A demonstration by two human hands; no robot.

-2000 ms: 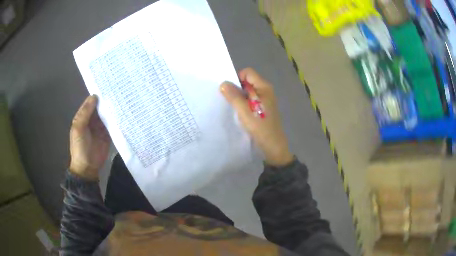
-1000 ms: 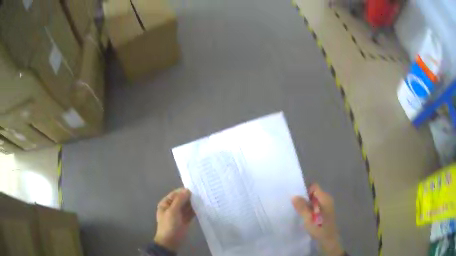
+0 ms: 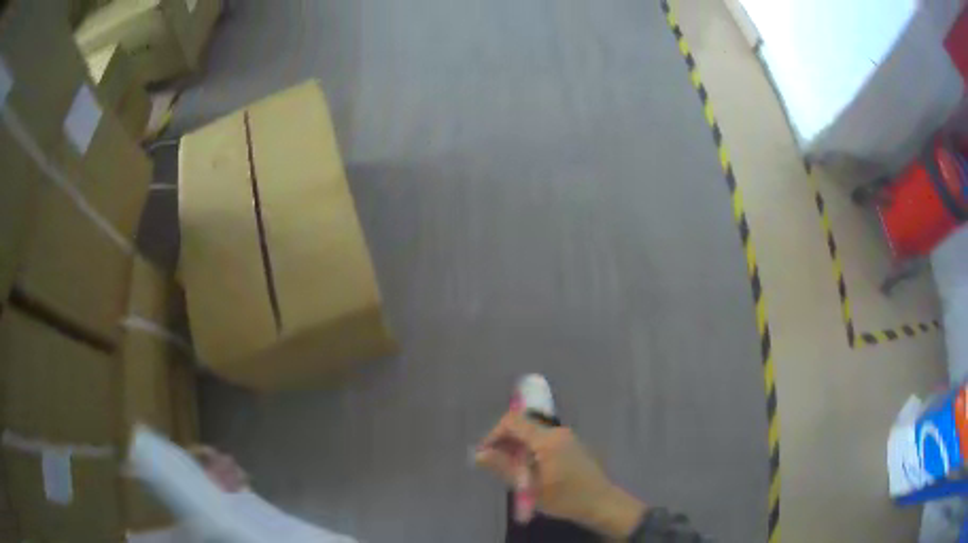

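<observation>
My right hand [image 3: 563, 472] is at the bottom centre, blurred, closed around a slim red-pink pen [image 3: 522, 490] that stands upright in its fingers. A pale end shows above the fingers. The white printed list [image 3: 228, 504] is at the bottom left, tilted nearly edge-on and cut off by the bottom edge; its print cannot be read. My left hand [image 3: 221, 468] is small and blurred behind the list's upper edge, mostly hidden, with the list at its fingers.
A brown carton [image 3: 276, 233] with a dark seam stands on the grey floor [image 3: 499, 212] ahead left. Stacked cartons [image 3: 64, 350] with white labels and pale straps line the left. Yellow-black tape [image 3: 743, 244] runs along the right. A red object on wheels [image 3: 921, 210] stands at the right.
The view has moved forward along the floor, and the single carton is nearer. The list has swung left and down, away from my right hand, which keeps the pen.
</observation>
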